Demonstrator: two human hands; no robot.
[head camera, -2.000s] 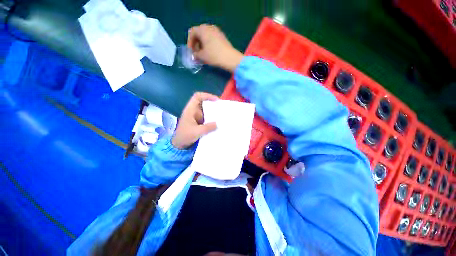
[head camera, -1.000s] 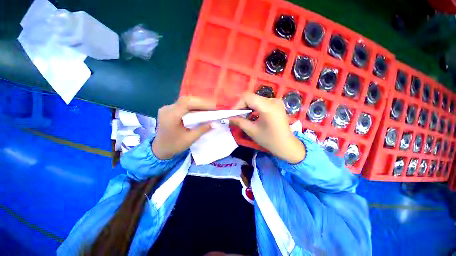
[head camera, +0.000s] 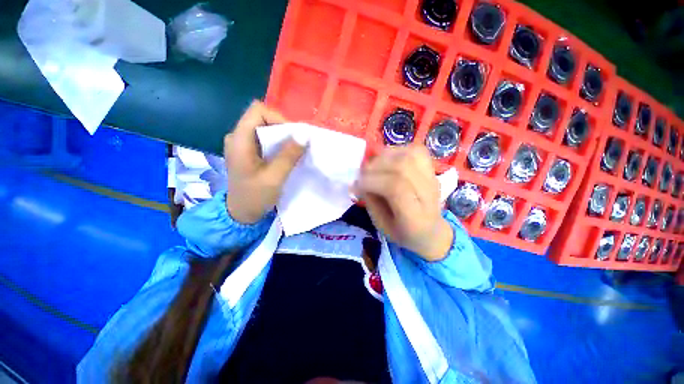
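Observation:
My left hand (head camera: 260, 169) holds a white sheet (head camera: 319, 176) by its left side, thumb on top, in front of my chest. The sheet covers part of the tray's near left edge. My right hand (head camera: 401, 195) is at the sheet's right edge, fingers bent and slightly blurred; whether it pinches anything cannot be told. The red compartment tray (head camera: 337, 56) lies beyond both hands. Its left pockets are bare. Round black lens units (head camera: 399, 126) sit one per pocket further right, many under shiny clear film.
White papers with a translucent bottle (head camera: 67, 45) lie at the upper left on the dark green bench. Crumpled clear plastic (head camera: 199, 31) is beside them. A box of white papers (head camera: 196, 176) is below the bench edge. A second filled red tray (head camera: 577, 244) adjoins on the right.
The right hand came back from the crumpled plastic to the sheet. The sheet, seen folded edge-on a second ago, is now spread open. The view has shifted over the trays.

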